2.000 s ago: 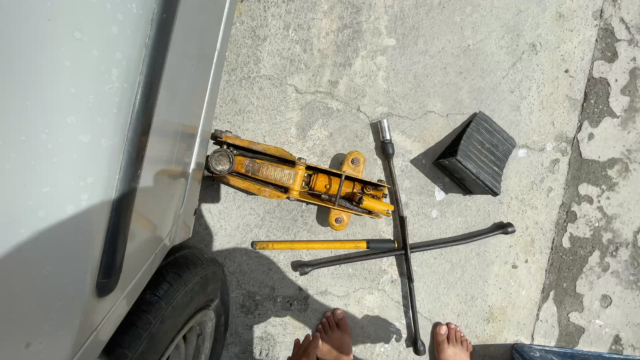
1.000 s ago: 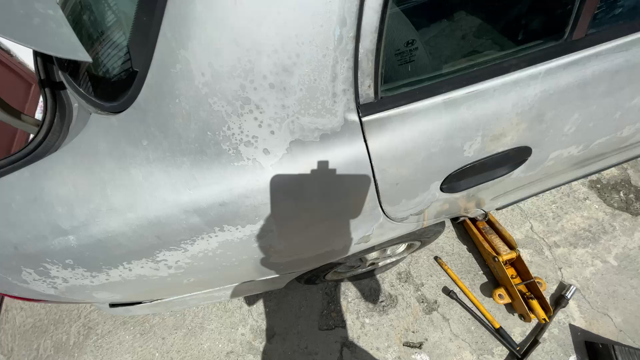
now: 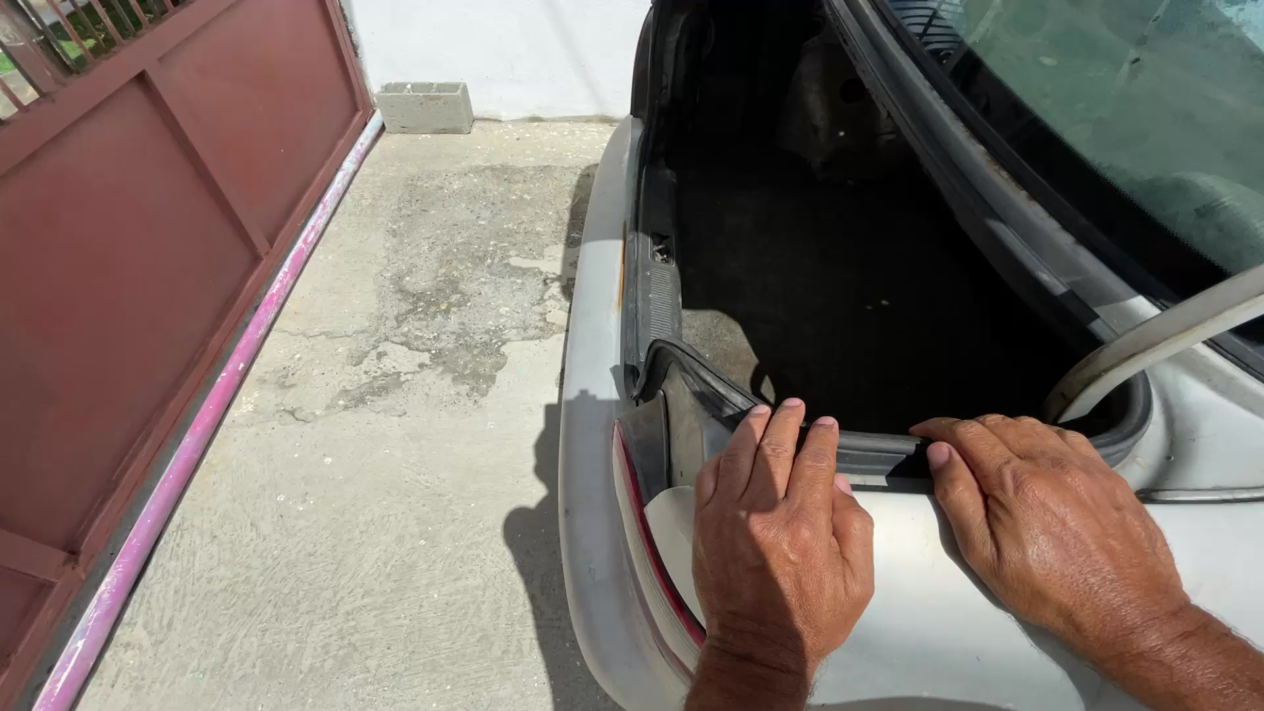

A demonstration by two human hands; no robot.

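Note:
Both hands rest on the near side edge of a silver car's open trunk. My left hand [image 3: 785,533] lies with its fingertips on the black rubber trunk seal [image 3: 894,456], just right of the tail light [image 3: 647,543]. My right hand [image 3: 1062,533] lies farther right along the same edge, its fingers over the seal and its thumb bent beside it; parts of its fingertips are hard to see. Neither hand holds a loose object. The dark trunk interior [image 3: 839,267] lies beyond them, mostly in shadow.
A curved trunk hinge arm [image 3: 1165,341] rises at the right, near the rear window [image 3: 1116,118]. The bumper [image 3: 592,395] borders the concrete ground [image 3: 395,513]. A red metal gate [image 3: 148,267], a pink-painted pipe [image 3: 212,420] and a concrete block [image 3: 425,107] are at the left.
The view has swung from the floor jack and lug wrench beside the car, past its rear side, to the open trunk. Both my hands have come into view on the trunk edge.

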